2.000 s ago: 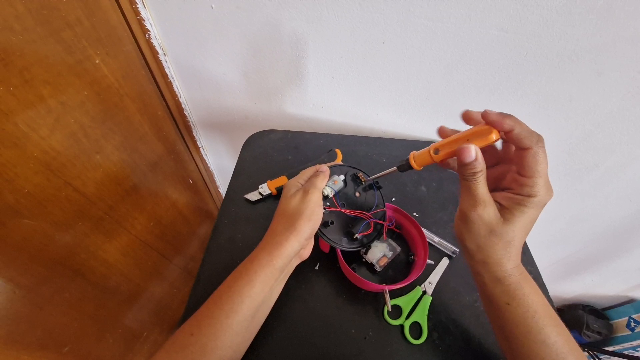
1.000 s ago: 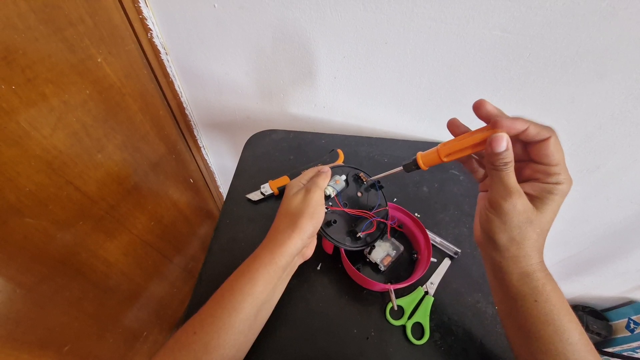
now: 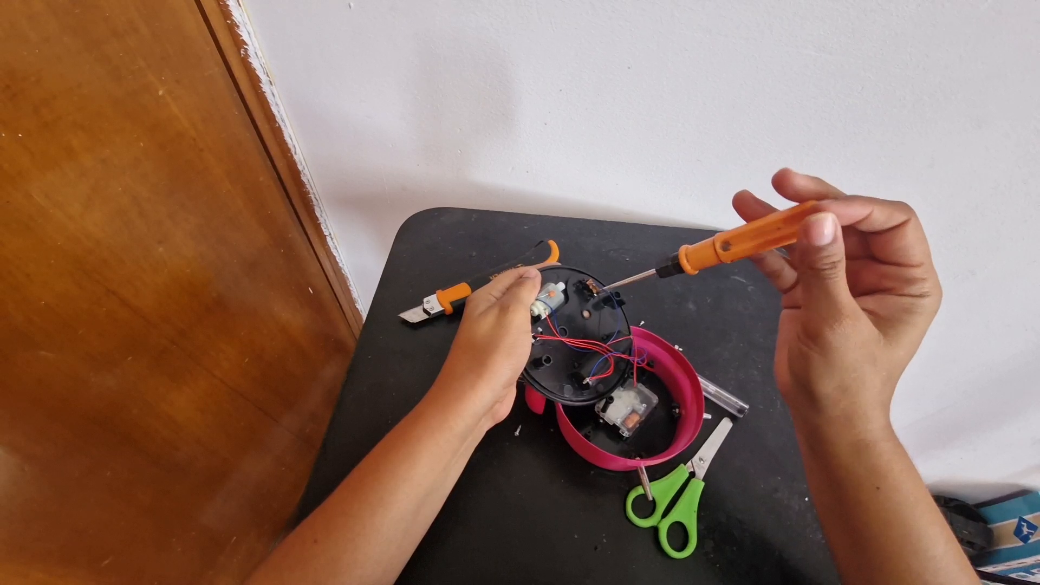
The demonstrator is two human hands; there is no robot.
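Note:
My left hand (image 3: 496, 341) grips the left edge of a round black plastic plate (image 3: 569, 378), tilted over a pink plastic ring housing (image 3: 691, 390). The plate carries a small motor (image 3: 548, 299) beside my thumb and red and blue wires (image 3: 597, 345). My right hand (image 3: 853, 301) holds an orange-handled screwdriver (image 3: 747, 237) between thumb and fingers, its tip at a small part (image 3: 591, 289) near the plate's upper edge. Whether the tip touches a screw cannot be told. Inside the housing sits a clear plastic gearbox (image 3: 628, 408).
On the black table (image 3: 479, 520), a utility knife (image 3: 447, 298) with exposed blade lies behind my left hand. Green-handled scissors (image 3: 682, 508) lie in front of the housing, and a clear tube (image 3: 723, 396) to its right. Tiny screws are scattered about. A white wall (image 3: 569, 106) stands behind.
My right hand moved a little to the right between two seconds and one second ago, and its fingers have shifted on the screwdriver handle. My left hand keeps its hold on the plate.

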